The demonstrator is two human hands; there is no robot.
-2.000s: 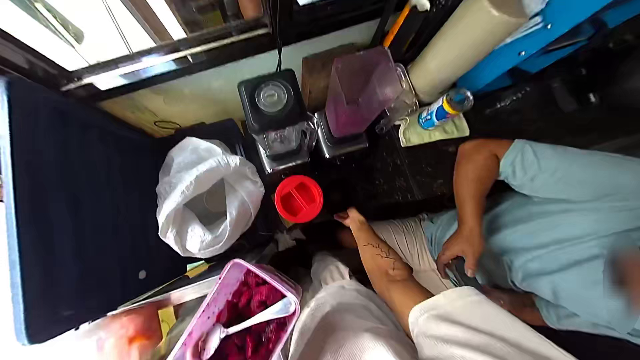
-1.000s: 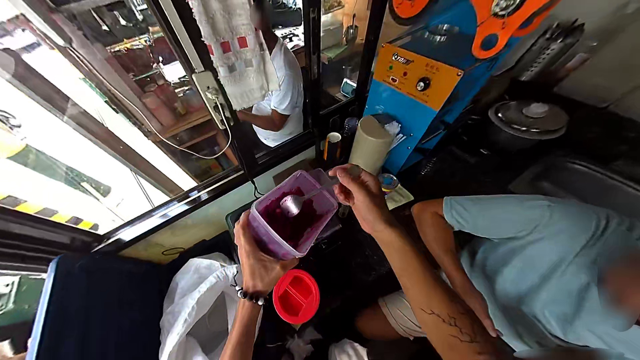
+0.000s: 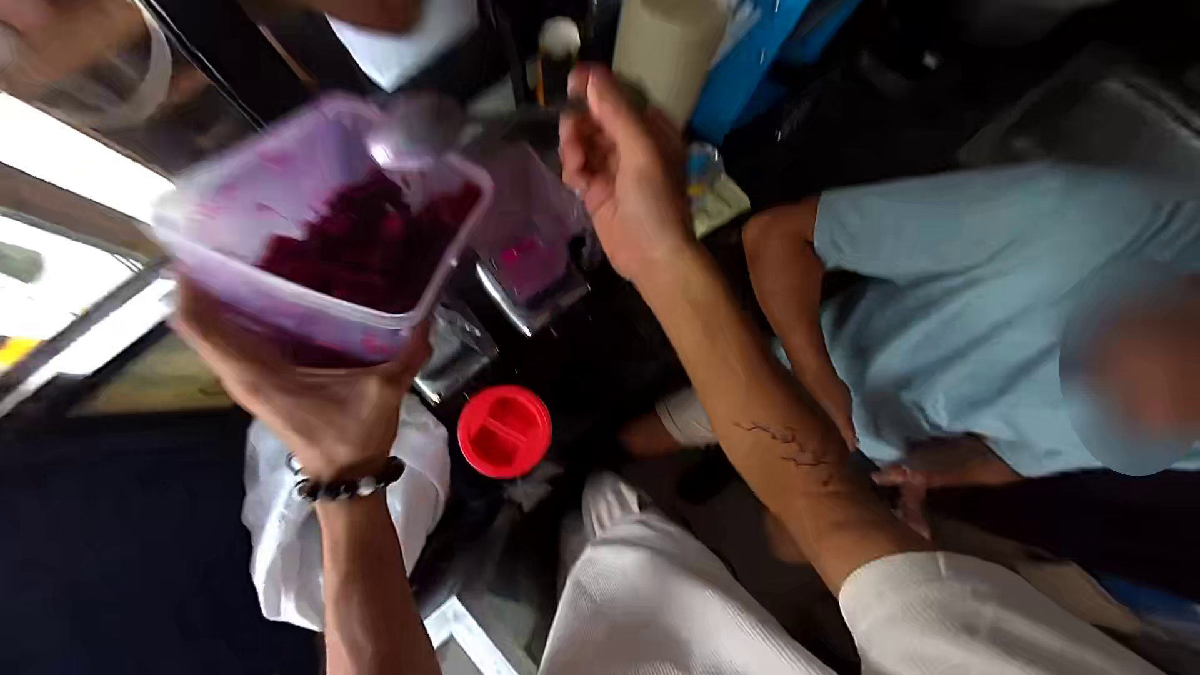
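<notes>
My left hand, with a beaded bracelet at the wrist, holds a translucent plastic container from below, tilted, at the left. Dark magenta chopped pieces lie in it. A blurred spoon is over the container's far edge, its handle reaching toward the curled fingers of my right hand. Just beyond the container, a blender jug with some bright pink contents stands on its base. A second blender base is partly hidden by the container.
A red round divided container sits below the blenders. A bin with a white plastic bag is behind my left forearm. A beige cylinder stands beyond my right hand. A person in a light blue shirt sits at the right.
Two seconds ago the container was at the bottom with the spoon resting in it; one second ago both hands held it and the spoon over the blenders. The container now appears left of the jug.
</notes>
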